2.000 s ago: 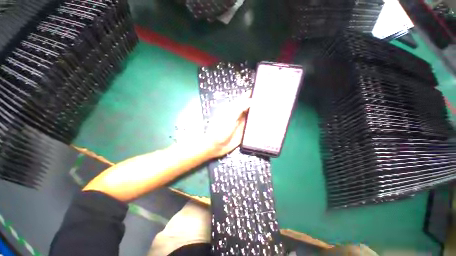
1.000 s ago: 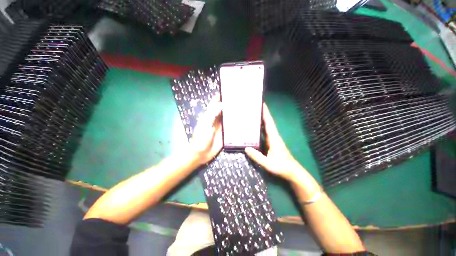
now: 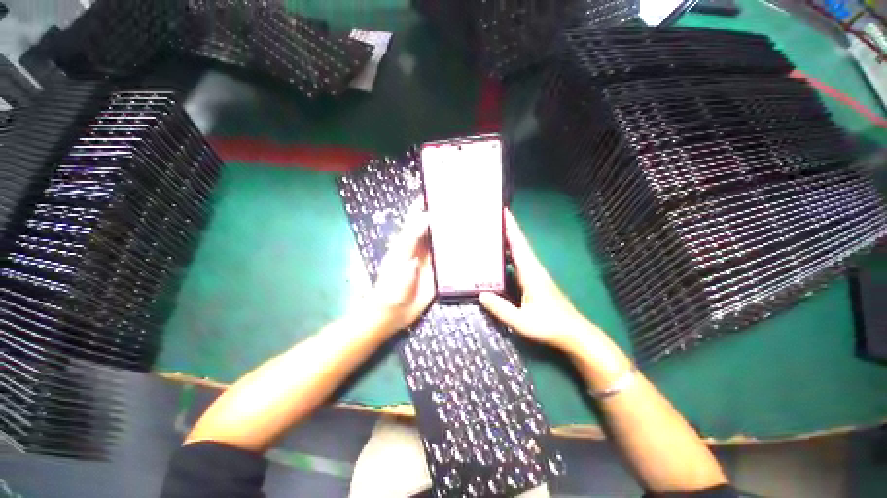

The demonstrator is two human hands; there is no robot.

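A smartphone (image 3: 466,219) with a bright white screen is held upright in both hands over the bench. My left hand (image 3: 403,267) grips its left edge. My right hand (image 3: 533,292) holds its lower right edge, with the thumb near the bottom of the screen. A keyboard board (image 3: 477,389), long, black and dotted with shiny points, lies slanted under the phone and hands; its middle is partly hidden by them. Its near end reaches past the bench's front edge. What the screen shows is too bright to read.
Tall stacked boards stand at left (image 3: 136,214) and right (image 3: 720,195). Loose boards (image 3: 282,49) lie at the rear left beside a paper slip (image 3: 371,58). Red tape (image 3: 292,154) crosses the green bench (image 3: 263,243). A dark flat object (image 3: 870,311) is at the far right.
My right hand has come into view and joined my left hand on the phone. The phone has moved left since the earliest frame. The view has shifted, and the board now appears more slanted.
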